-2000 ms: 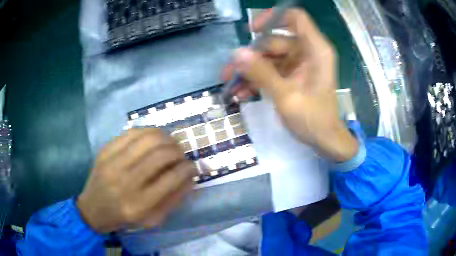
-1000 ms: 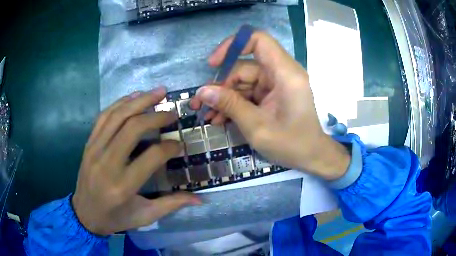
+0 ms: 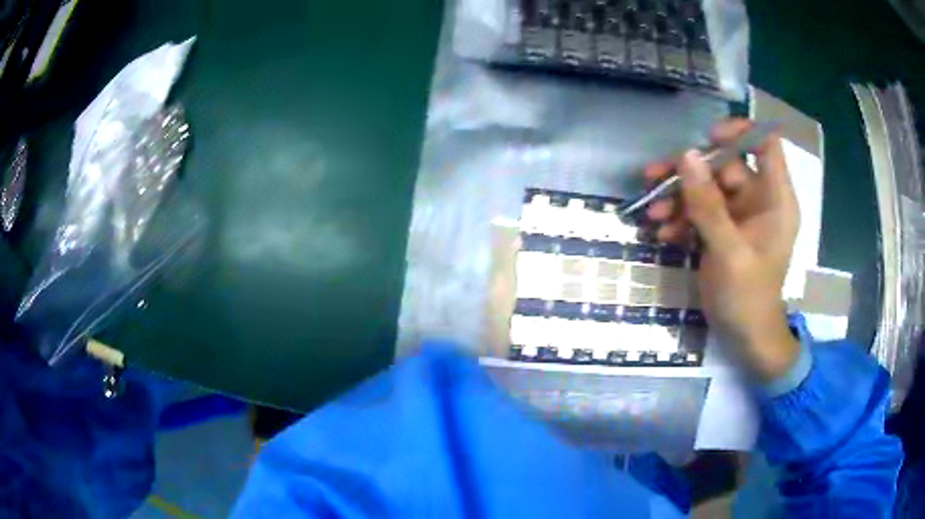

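The black PCB panel point(image 3: 609, 235) with rows of bright silver and beige rectangles lies on the grey-blue foam sheet point(image 3: 477, 142). My right hand point(image 3: 745, 223) holds the tweezers point(image 3: 669, 184), their tip at the panel's upper edge. Whether anything is at the tip is too small to tell. The white liner sheet point(image 3: 804, 193) lies under and beyond my right hand. My left hand is not in view; a blue sleeve point(image 3: 436, 436) fills the lower middle.
Stacked PCB panels point(image 3: 619, 41) lie at the top of the foam. A smaller liner piece point(image 3: 830, 296) is at the right. A clear bag of small metal parts point(image 3: 152, 162) lies on the green mat at left. Layered clear plastic point(image 3: 898, 233) stands at the far right edge.
The view has swung left, bringing in the bag of parts. My left hand has left the panel and gone out of view. The tweezers' tip now shows at the panel's upper edge.
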